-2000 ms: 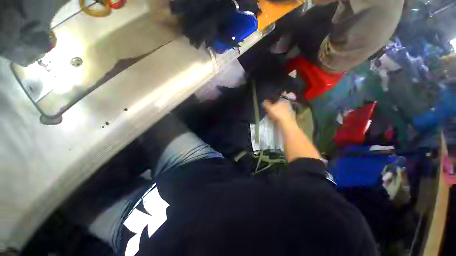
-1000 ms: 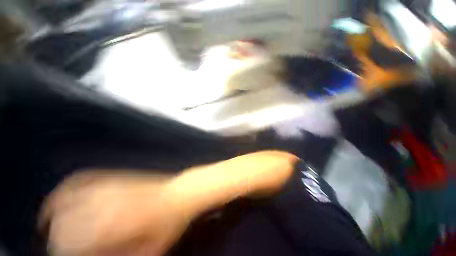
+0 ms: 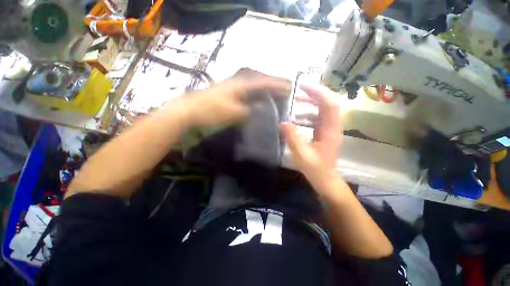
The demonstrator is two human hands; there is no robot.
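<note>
A dark grey and black cloth piece [image 3: 260, 134] is held up at the table's front edge, blurred by motion. My left hand [image 3: 226, 100] is on its upper left side, fingers reaching over its top. My right hand [image 3: 319, 131] is at its right side, fingers apart, thumb close to the cloth; whether it touches is unclear. The off-white sewing machine head [image 3: 414, 75] marked "TYPICAL" stands to the right, its needle area just beyond my right hand.
Orange-red scissor handles [image 3: 387, 94] lie behind the needle. A dark bundle with a blue item [image 3: 456, 180] is at the table's right end. A yellow box [image 3: 94, 95] and orange tray [image 3: 126, 25] are at the left. A blue bin [image 3: 25, 195] stands low left.
The view has swung left to the machine and table. Both hands are now in view at the cloth; earlier one hand reached down among the pieces beside the table.
</note>
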